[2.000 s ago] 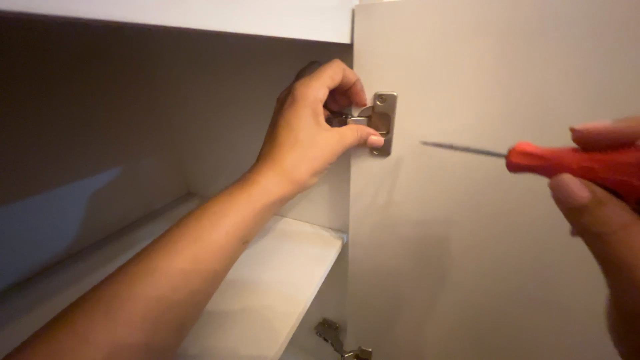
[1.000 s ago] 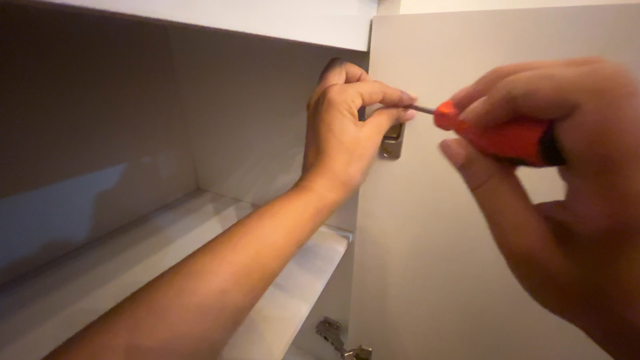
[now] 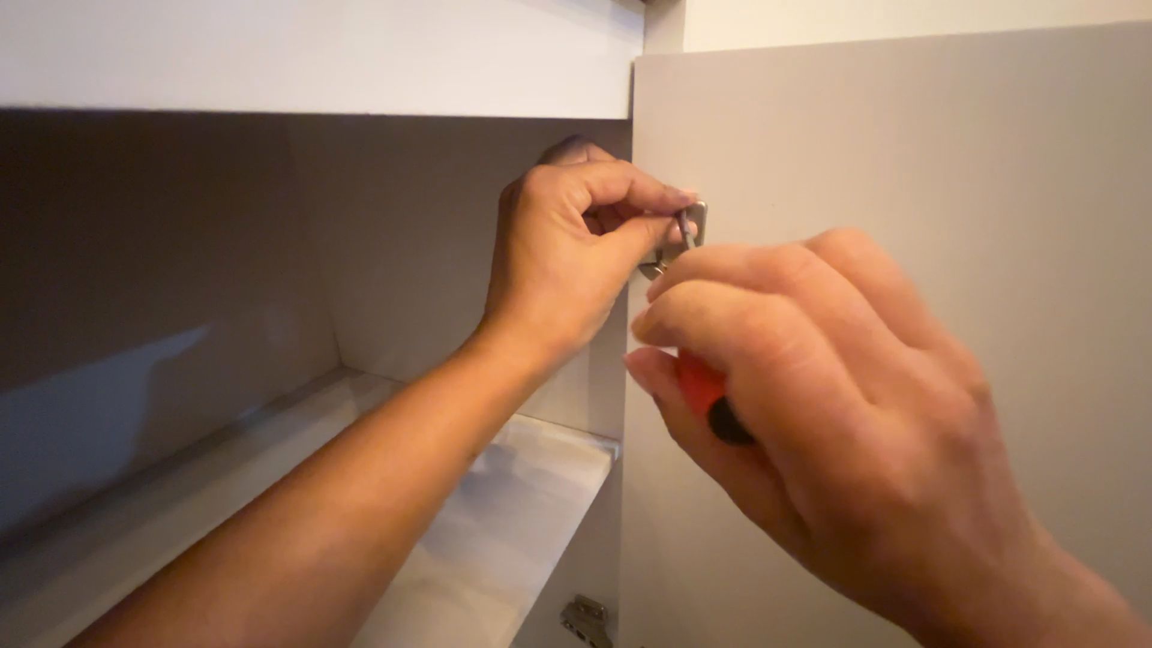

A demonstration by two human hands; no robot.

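My right hand [image 3: 837,405] grips a screwdriver by its red and black handle [image 3: 706,391], with the shaft pointing up to the upper cabinet hinge [image 3: 700,216]. At that metal hinge, on the inner face of the cabinet door [image 3: 1035,225], are the fingertips of my left hand [image 3: 567,243], thumb and forefinger pinched close around the screwdriver's tip. Whether a screw is between those fingertips cannot be seen. My hands cover much of the hinge.
A white shelf [image 3: 513,504] runs below my left forearm inside the cabinet. Lower down, by the door's edge, is a second metal hinge [image 3: 587,619]. A white panel [image 3: 315,54] crosses above the opening.
My right hand has brought the screwdriver from the right, apart from the hinge, to my left fingertips, and its handle now points down. My left fingers have shifted toward the upper part of the hinge.
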